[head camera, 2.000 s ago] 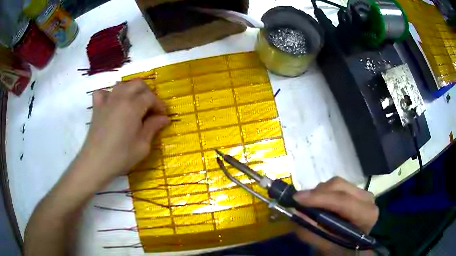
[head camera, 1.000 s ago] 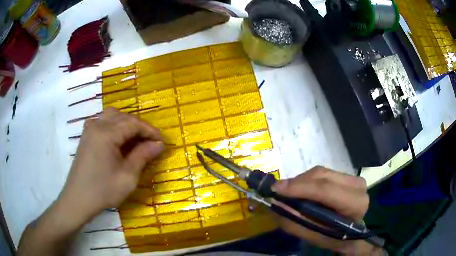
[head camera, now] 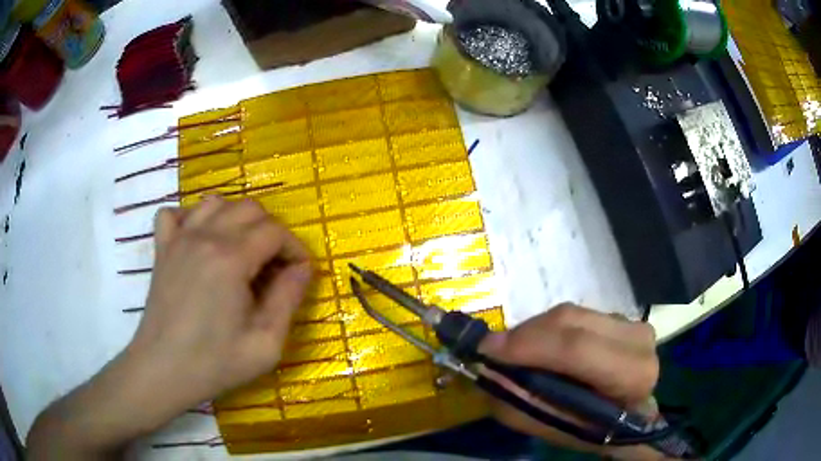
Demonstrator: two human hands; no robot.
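Note:
The amber heater sheet (head camera: 356,194) lies flat, divided into small rectangles. Thin dark red and black lead wires (head camera: 144,174) lie on it and stick out past its left edge. My left hand (head camera: 221,279), bare, rests over the sheet's left part, thumb and forefinger close together; whether a wire is between them is unclear. My right hand (head camera: 581,360), bare, is shut on the black handle of the soldering iron (head camera: 464,333). The iron's tip is over or on the sheet near its middle; contact is unclear. The curved solder feed tube (head camera: 387,322) ends just below the tip.
A dark red wire bundle (head camera: 155,67) lies at top left, near bottles (head camera: 67,34). A brown box (head camera: 324,34) and a tin of silvery bits (head camera: 493,76) stand behind the sheet. A long black unit (head camera: 630,180), a green solder reel (head camera: 693,27) and more amber sheets (head camera: 779,76) are right.
Both hands have moved from the upper rows towards lower rows of the sheet, uncovering several leads at upper left. The view has also shifted. The iron stays in my right hand.

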